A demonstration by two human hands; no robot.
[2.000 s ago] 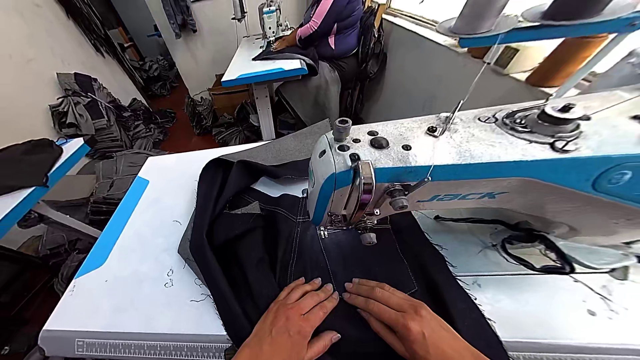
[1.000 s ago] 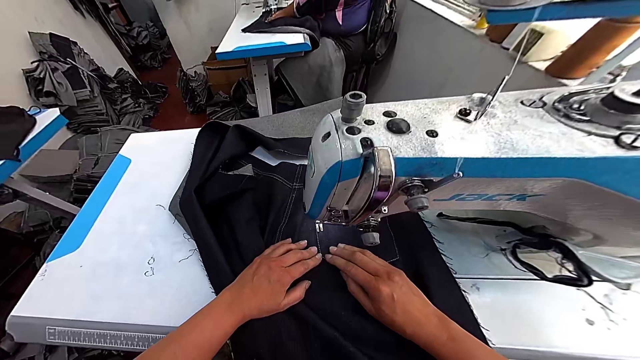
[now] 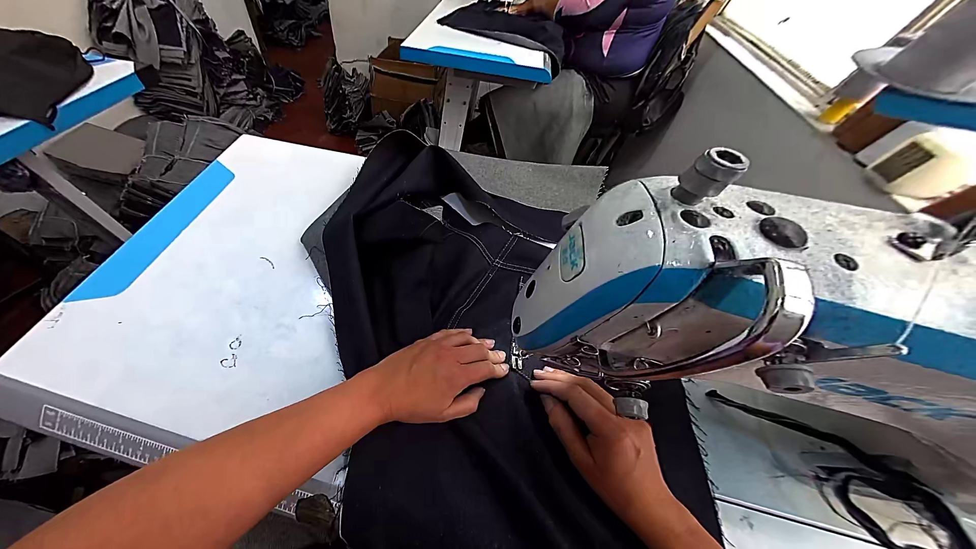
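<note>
Dark denim trousers fabric (image 3: 457,473) with pale double stitching lies over the sewing table (image 3: 191,305) and under the head of a Jack industrial sewing machine (image 3: 610,252). My left hand (image 3: 442,374) rests flat on the denim just left of the presser foot (image 3: 518,358), fingertips almost at it. Right of the foot, my right hand (image 3: 598,435) presses on the same cloth, with its fingers close together beneath the machine head. Neither hand grips anything visibly. The needle tip cannot be made out.
Behind, a person in a purple and pink top sits at another sewing table (image 3: 488,57). Stacks of dark fabric pieces (image 3: 179,160) lie at the left, near a cardboard box (image 3: 404,80). A black strip (image 3: 831,435) lies on the machine bed at the right.
The denim has moved away from me under the machine, and both hands have advanced with it to beside the presser foot. The view has shifted closer to the machine.
</note>
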